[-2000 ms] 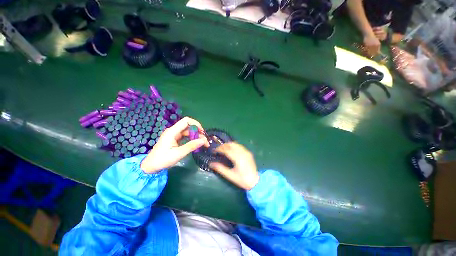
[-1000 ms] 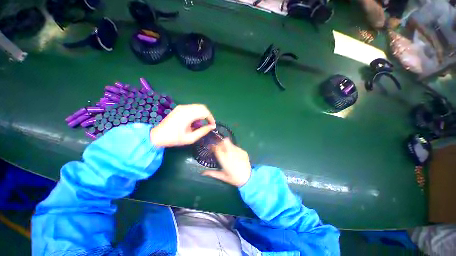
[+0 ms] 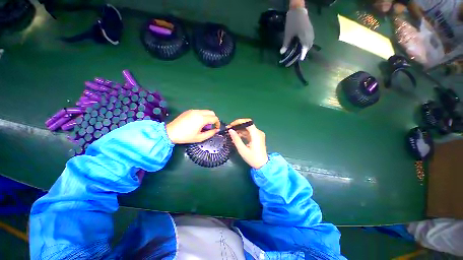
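A black ribbed round housing (image 3: 209, 154) lies on the green bench in front of me. My left hand (image 3: 195, 127) is at its upper left edge, fingertips pinched on a purple cell (image 3: 208, 127), mostly hidden by the fingers. My right hand (image 3: 249, 142) is at the upper right of the housing and pinches a thin black strip (image 3: 240, 126), whose inner end is close to the cell; I cannot tell if they touch. A dense heap of purple cells (image 3: 109, 109) lies to the left, partly behind my left sleeve.
Ribbed housings with purple cells stand at upper left (image 3: 165, 38) and right (image 3: 359, 89); another housing (image 3: 214, 44) is between them. A white-gloved hand (image 3: 298, 30) reaches in at the top. A yellow sheet (image 3: 365, 36) lies upper right, a carton (image 3: 447, 180) at the right edge.
A black strip now shows in my right hand, which has moved up off the housing's middle. A gloved hand has come in at the top onto the black curved bracket. The camera view has shifted.
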